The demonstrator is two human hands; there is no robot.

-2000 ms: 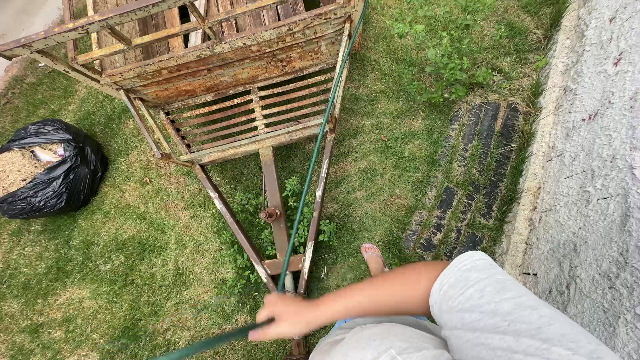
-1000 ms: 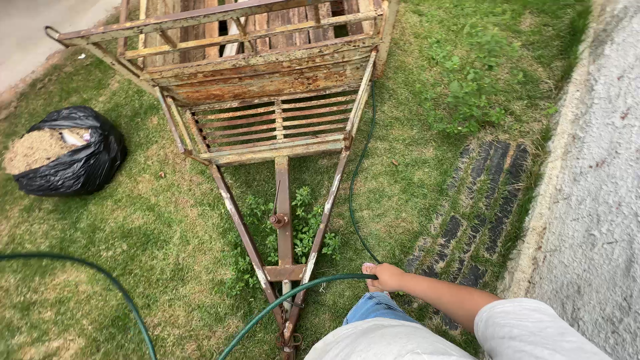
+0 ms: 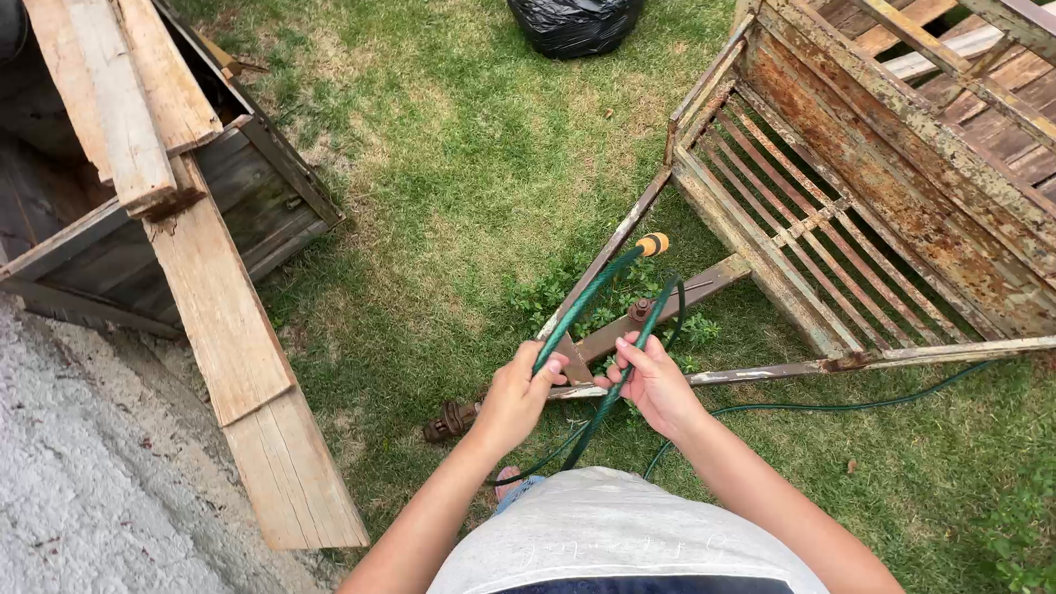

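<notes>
A green garden hose point(image 3: 589, 289) runs through both of my hands in front of my body. My left hand point(image 3: 521, 392) is closed around it a short way below its orange end connector point(image 3: 653, 244), which points up and away from me. Beside it, my right hand point(image 3: 653, 384) grips another stretch of the same hose between thumb and fingers. That stretch bends in a loop over the rusty trailer drawbar point(image 3: 709, 285). More hose hangs down to the grass by my foot and trails off to the right, below the trailer frame.
The rusty metal trailer point(image 3: 891, 132) with wooden boards stands at the right, its coupler point(image 3: 450, 421) near my left forearm. A wooden crate point(image 3: 272, 190) with loose planks point(image 3: 223, 313) on it is at the left, beside a rough wall point(image 3: 91, 487). A black bag point(image 3: 577, 25) lies beyond.
Both hands now hold the hose; one second ago only one hand was visible, gripping it. The hose's orange end has come into view. The view has swung left, showing the crate and planks.
</notes>
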